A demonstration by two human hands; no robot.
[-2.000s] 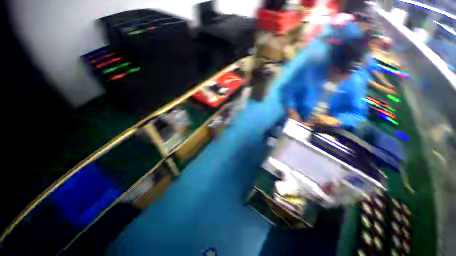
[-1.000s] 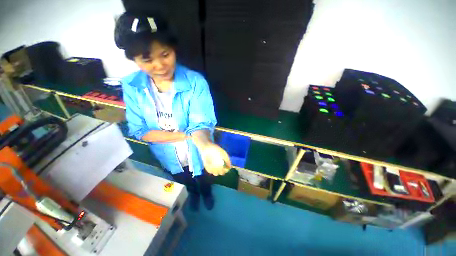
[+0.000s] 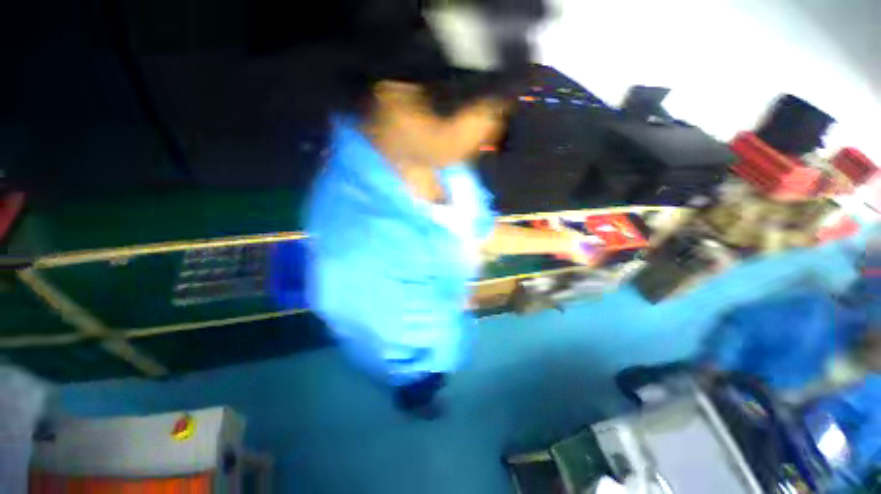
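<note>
Neither of my hands is in the picture. The view is blurred. Nearest in front of me a person in a light blue smock [image 3: 391,260] and a dark cap stands side-on. One arm of that person reaches right towards a red tray [image 3: 615,233] on the green shelf bench [image 3: 232,249]. I cannot tell whether that hand touches the tray. A grey-white machine [image 3: 126,439] with an orange band and a red-yellow button is at the lower left.
A blue floor [image 3: 541,367] runs between the bench and the machine. Black cases stand on the bench behind the person. Red crates [image 3: 776,166] are at the upper right. A grey-white case [image 3: 691,439] and another person in blue are at the lower right.
The view has swung. The person in the smock now stands nearer the centre, turned right with an arm out. The orange machine has mostly left the view; the lower-right case and person have come in.
</note>
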